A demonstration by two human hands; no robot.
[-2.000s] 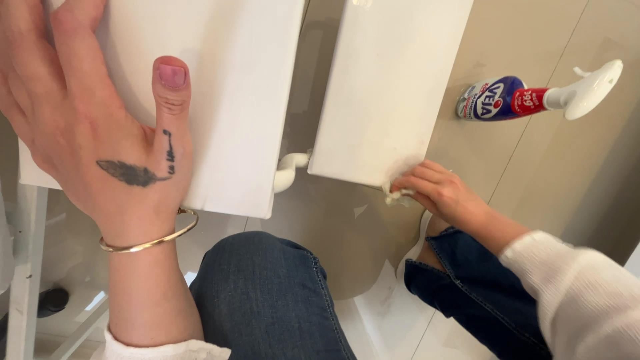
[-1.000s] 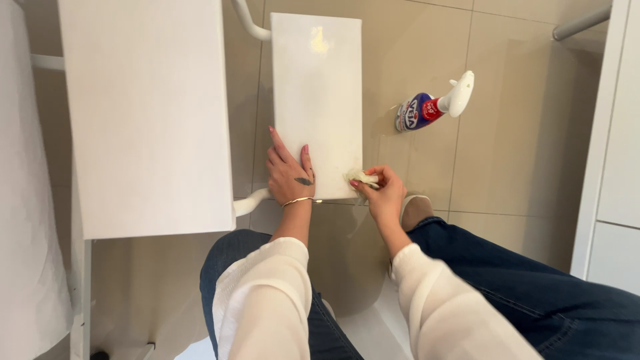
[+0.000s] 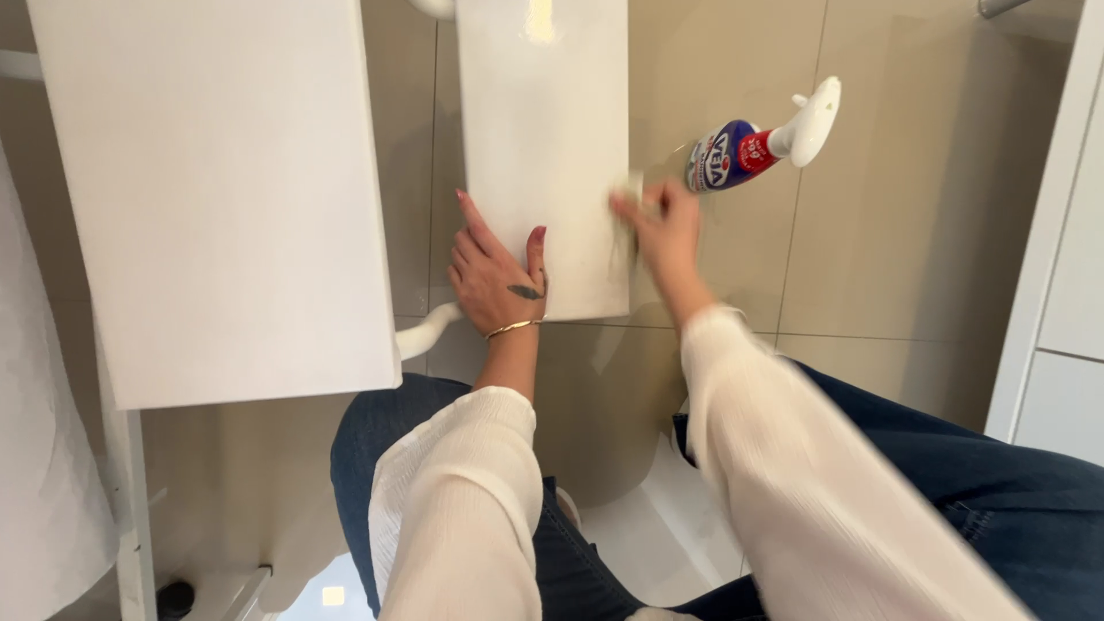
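Note:
My left hand [image 3: 500, 276] lies flat on the near left corner of a narrow white padded panel [image 3: 552, 138], its thumb and forefinger spread over the edge. Blurred by motion, my right hand [image 3: 660, 224] pinches a pale cloth [image 3: 628, 216] against the panel's right edge. A Veja spray bottle [image 3: 729, 157] with a white trigger head stands just beyond that hand. Left of the narrow panel is a larger white padded surface [image 3: 233, 207], joined to it by a curved white tube [image 3: 427, 335].
A white metal leg [image 3: 129, 509] stands at the lower left, beside draped white material [image 3: 43, 414]. White drawer fronts [image 3: 1069, 285] line the right side. My jeans-clad legs straddle the near area above beige floor tiles [image 3: 897, 207].
My left hand has moved from the larger surface to the narrow panel. My right hand has slid the cloth from the near corner up the panel's right edge. The view has shifted.

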